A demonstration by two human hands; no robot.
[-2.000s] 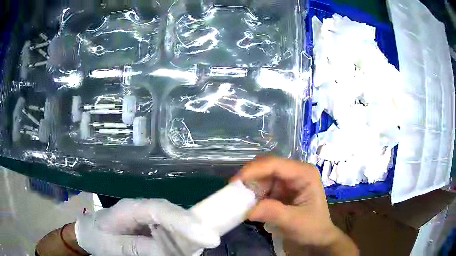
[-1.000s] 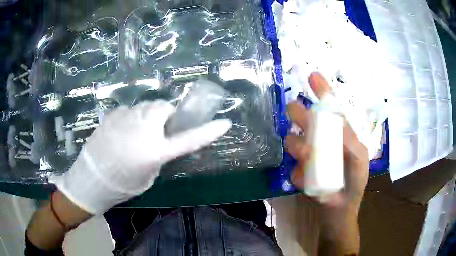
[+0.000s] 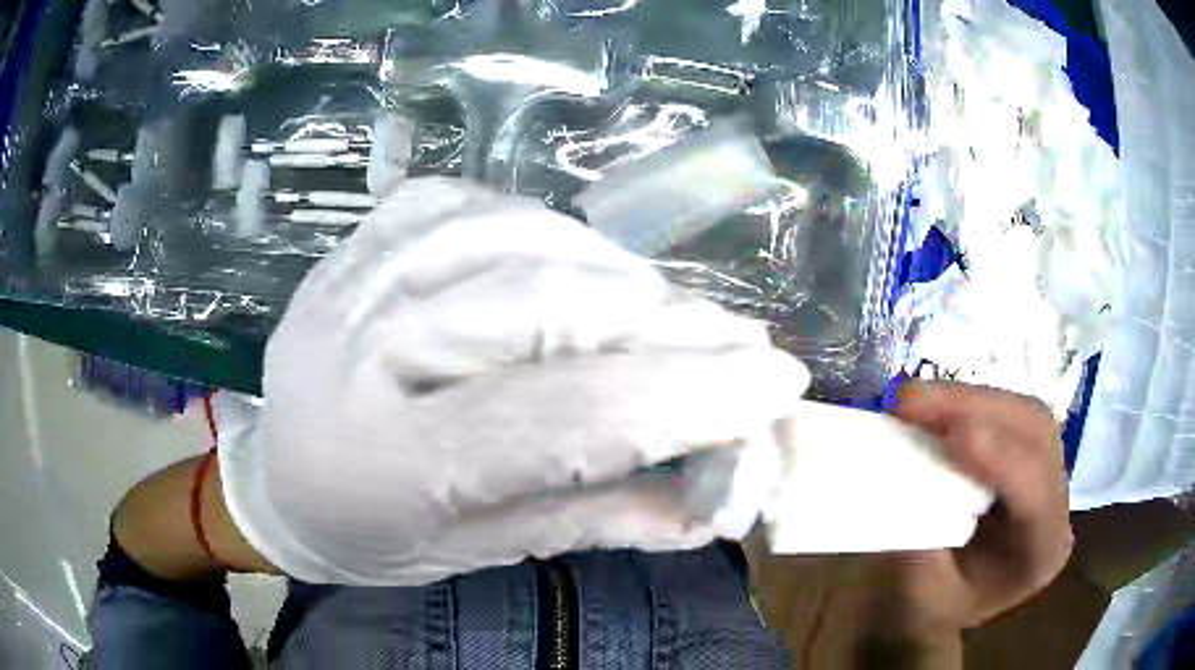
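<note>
A white rectangular piece [image 3: 872, 487] is held low in front of me, between my two hands. My left hand [image 3: 524, 393], in a loose white glove, has its fingers closed at the piece's left end, with something small and translucent showing between thumb and fingers. My right hand [image 3: 1003, 491], bare and slightly blurred, grips the right end; its fingers partly hide that end. A frosted translucent sleeve [image 3: 682, 190] lies tilted in a pocket of the clear blister tray [image 3: 524, 98]. Slim rods with white end blocks [image 3: 321, 164] lie in the pockets to the left.
A heap of white pieces [image 3: 1003, 196] fills the blue bin [image 3: 1088, 72] right of the tray. A white gridded sheet [image 3: 1160, 262] stands beside it. A brown carton [image 3: 1127, 563] is below at the right. The green bench edge [image 3: 144, 343] runs under the tray.
The frosted sleeve, earlier at my left hand, now lies in the tray pocket. My right hand has brought the white piece down to my left hand, which has closed at its end. The view has shifted.
</note>
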